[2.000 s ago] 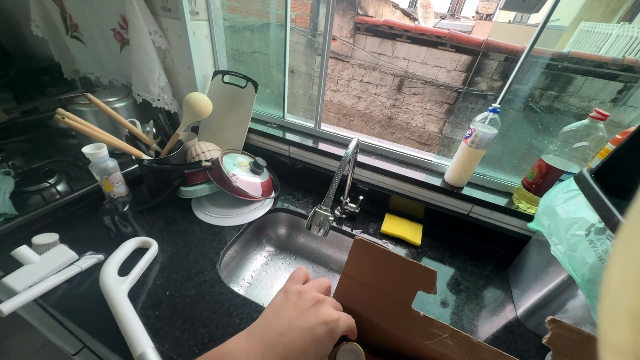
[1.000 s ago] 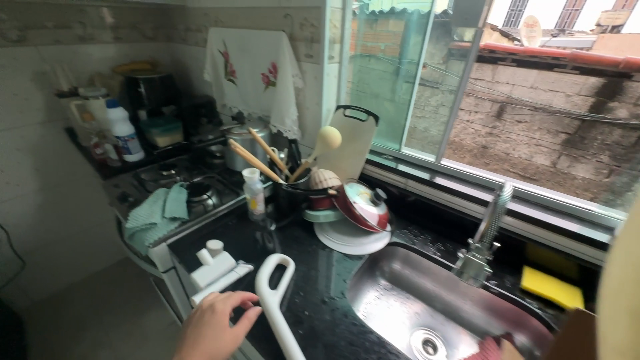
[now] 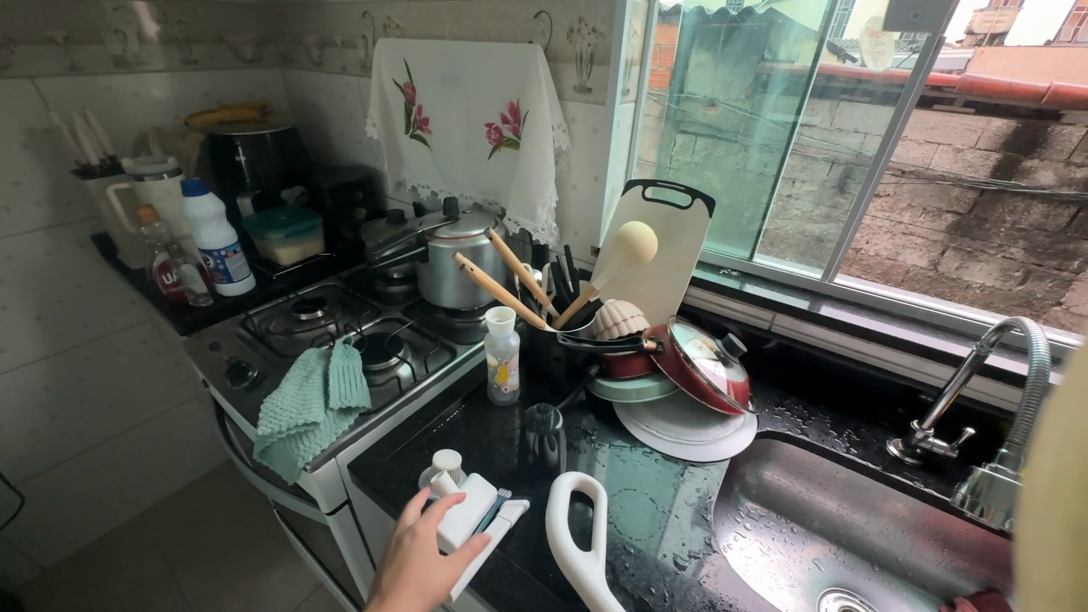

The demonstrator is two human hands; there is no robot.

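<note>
My left hand [image 3: 425, 548] has its fingers spread over the near end of a white plastic brush attachment [image 3: 467, 512]; firm contact cannot be told. Beside the attachment lies a white flat-edged piece [image 3: 490, 544], and a small bottle with a white ribbed cap [image 3: 447, 461] stands behind. A white plastic loop handle [image 3: 578, 544] rises on the right. At the bottom right edge, only a sliver of my right hand [image 3: 965, 605] shows over the sink, near something dark red; its grip is hidden.
A steel sink [image 3: 816, 510] with a tap [image 3: 935, 408] is at right. Stacked plates [image 3: 688, 429], a red pan [image 3: 701, 374] and a utensil pot [image 3: 552, 348] stand behind. The stove [image 3: 255, 340] at left holds a pressure cooker [image 3: 463, 263] and a green cloth [image 3: 310, 399].
The view has swung left toward the stove. My left hand has moved from beside the loop handle to over the white attachment. The cardboard seen earliest is out of view.
</note>
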